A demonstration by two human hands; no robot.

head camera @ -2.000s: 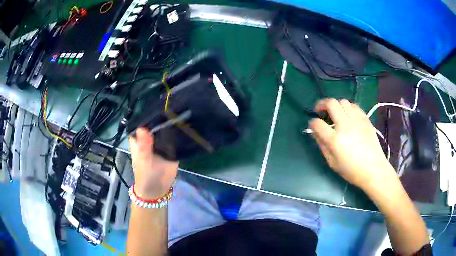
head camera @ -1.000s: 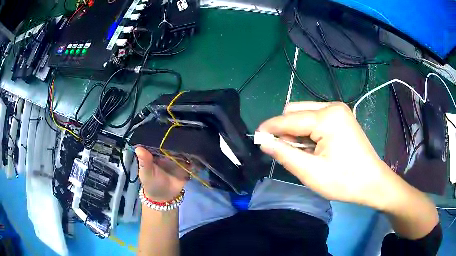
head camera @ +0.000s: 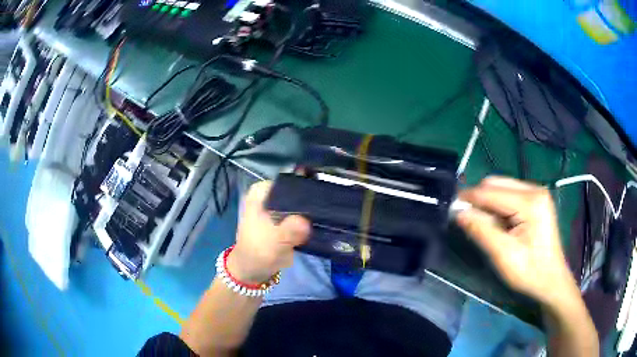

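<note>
A stack of black display units [head camera: 328, 209] with a yellow rubber band [head camera: 365, 188] around it is held above the bench's front edge. My left hand [head camera: 269, 226] grips the stack's left end, thumb on top. My right hand [head camera: 517, 233] is at the stack's right end, pinching the white plug [head camera: 459, 206] of the USB cable against or very near the unit's side; blur hides whether it is inserted. The white cable [head camera: 583, 178] shows again to the right of my right hand. A black harness cable [head camera: 279, 130] reaches the stack's left side from the left.
A test box [head camera: 171, 31] with green buttons is at top left. A coiled black cable bundle [head camera: 185, 115] lies before it. Foam trays [head camera: 52, 216] with black units are at left. The mouse [head camera: 617, 254] is at far right. A monitor [head camera: 559, 42] is at upper right.
The stack has turned so its banded long side faces me. My right hand has moved right with the plug, still at the stack's right end. The view has shifted.
</note>
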